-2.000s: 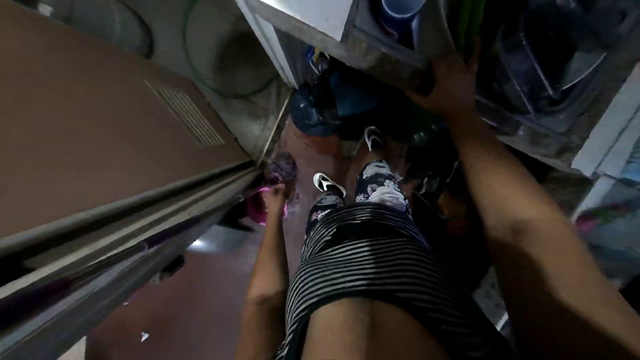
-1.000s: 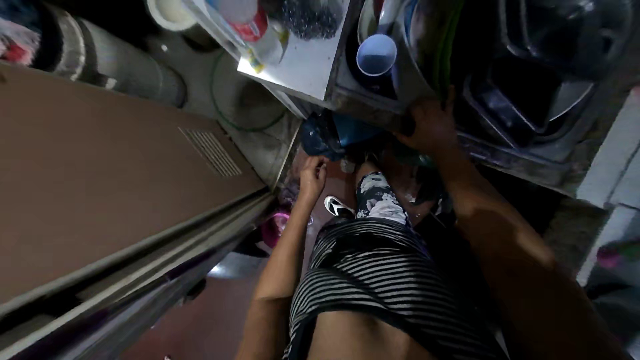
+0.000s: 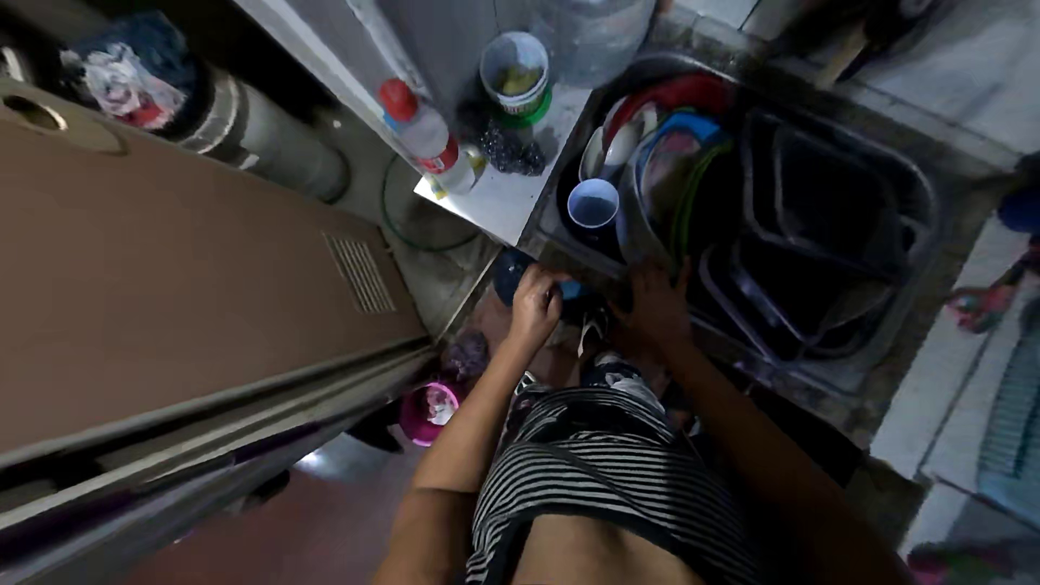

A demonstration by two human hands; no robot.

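My right hand (image 3: 654, 305) rests with spread fingers at the near edge of the sink (image 3: 881, 378), beside a stack of bowls and plates (image 3: 662, 183). Nothing shows in its grasp, though its fingertips are dim. My left hand (image 3: 536, 302) is raised in front of the sink's left corner, fingers curled, above a dark blue bag or container (image 3: 512, 272) on the floor; whether it holds something small cannot be told. A light blue cup (image 3: 593, 204) stands in the sink's left part, and dark pans or trays (image 3: 829, 244) fill its right part.
Left of the sink, a white ledge (image 3: 504, 199) bears a red-capped plastic bottle (image 3: 431, 142), a tub (image 3: 514, 73) and a black plastic bag (image 3: 512, 150). A brown door (image 3: 195, 284) stands at the left. A pink bucket (image 3: 429, 413) is on the floor near my left forearm.
My left hand has come up from beside the pink bucket to near the sink's left corner. My right hand stays at the sink's edge. The view has shifted toward the sink.
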